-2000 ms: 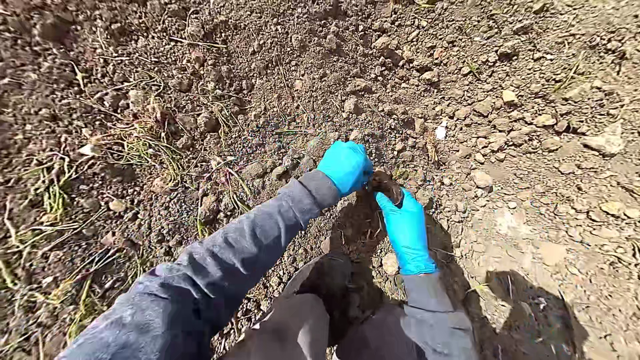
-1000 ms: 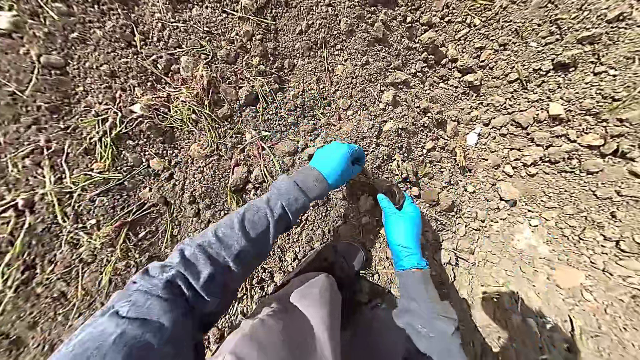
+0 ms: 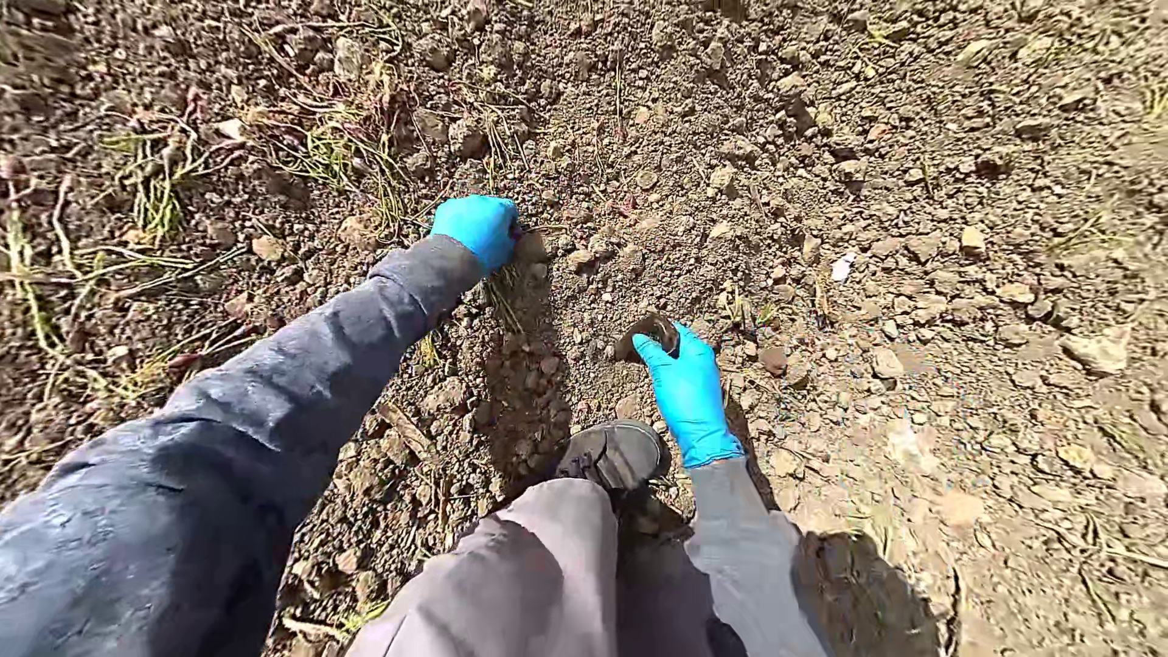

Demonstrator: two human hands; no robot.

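Note:
My left hand (image 3: 478, 230), in a blue glove, is closed low over the cloddy soil (image 3: 630, 219), at the right edge of some uprooted green and reddish stems (image 3: 351, 169). A small dark thing shows at its fingertips; I cannot tell what it is. My right hand (image 3: 689, 392), also gloved in blue, grips a dark, rounded object (image 3: 650, 338) between thumb and fingers, just above the ground. That object looks hollow or curved, and its kind is unclear. The two hands are well apart, the left one farther forward.
My dark shoe (image 3: 619, 454) and grey trouser leg (image 3: 520, 575) are at the bottom middle. Pale stones, such as one at the right (image 3: 1098, 351), and a small white scrap (image 3: 843, 266) lie on the soil. More pulled stems (image 3: 157, 196) lie at the left.
My left hand has moved left and away from the right hand, toward the stems. My right hand keeps its hold on the dark object. The shoe shows more fully now.

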